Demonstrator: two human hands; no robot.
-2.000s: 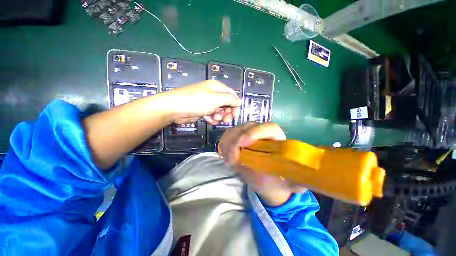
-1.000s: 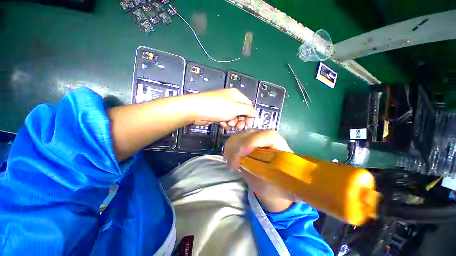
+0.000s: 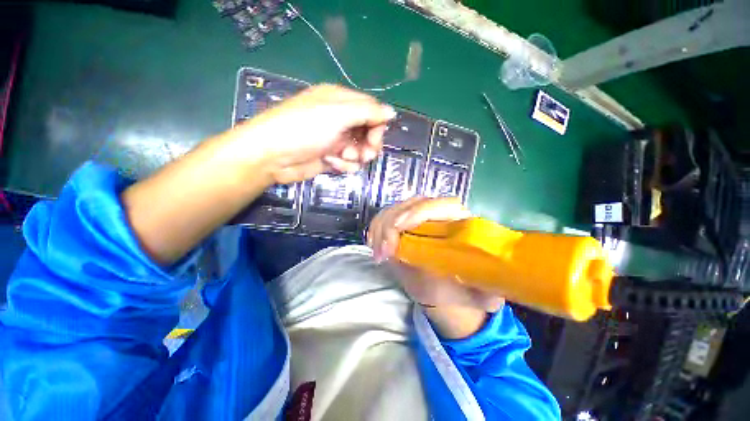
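Several open-backed handsets point(image 3: 451, 151) lie side by side on the green mat point(image 3: 131, 99), camera ends away from me. My left hand point(image 3: 333, 136) is over the middle handsets, covering part of them. Its fingers are curled and the thumb and forefinger are close together; whether a tiny thing is between them cannot be told. My right hand point(image 3: 419, 242) is closed around a yellow-orange electric screwdriver point(image 3: 514, 263), just in front of the right-hand handsets. Its thick end points right; its tip is hidden by my hand.
Tweezers point(image 3: 503, 131), a labelled card point(image 3: 550, 113) and a clear plastic cup point(image 3: 528, 62) lie at the back right by a pale rail point(image 3: 469, 26). Small dark parts point(image 3: 253, 20) and a thin wire point(image 3: 329, 51) are at the back. A dark box point(image 3: 650, 177) stands right.
My left hand has moved up and left from the right-hand handsets, uncovering their batteries. My right hand still holds the screwdriver, whose thick end has risen slightly. The view has shifted a little.
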